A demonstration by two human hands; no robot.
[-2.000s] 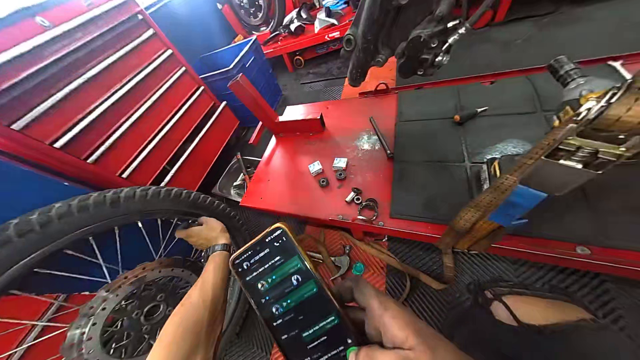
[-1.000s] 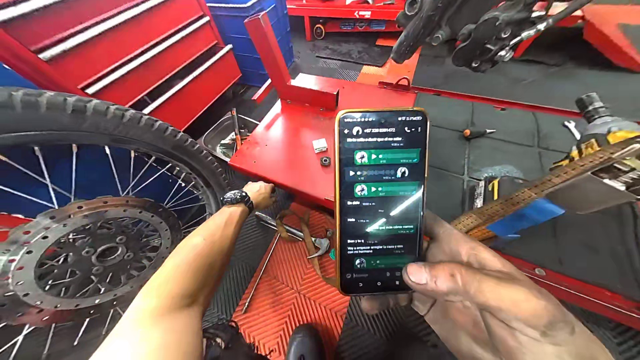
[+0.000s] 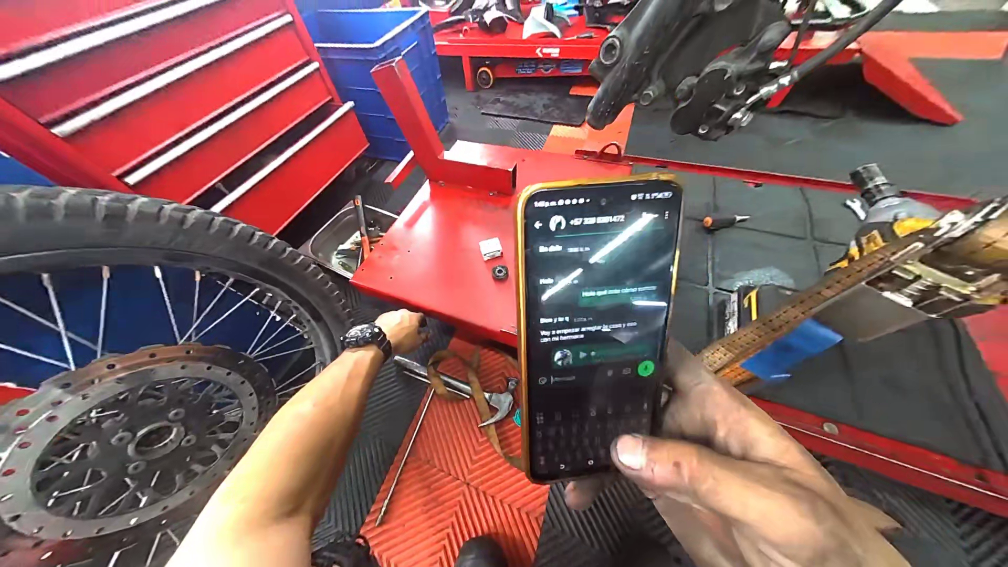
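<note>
My right hand (image 3: 732,457) holds a smartphone (image 3: 598,331) in a yellow-edged case upright, its thumb over the lower part of the lit screen, which bears a chat and a keyboard. My left hand (image 3: 403,332), with a black watch (image 3: 366,339) on the wrist, reaches to the near edge of a red metal platform (image 3: 425,260); its fingers are partly hidden, so I cannot tell whether it grips anything. Below it a claw hammer (image 3: 496,403) lies on the floor beside a strap. A small white box (image 3: 491,250) and a bearing-like ring (image 3: 500,272) rest on the platform.
A spoked wheel with a brake disc (image 3: 150,441) stands at the left, before a red tool chest (image 3: 181,87). Blue crates (image 3: 378,71) are behind. At the right, a screwdriver (image 3: 724,222) lies on a black mat near a chain (image 3: 835,299) and a yellow-black power tool (image 3: 882,228).
The phone's screen shows a keyboard that was not there a second ago. Two seconds ago the phone was lower and tilted, and my left hand was beside the wheel; it has moved right to the platform's edge.
</note>
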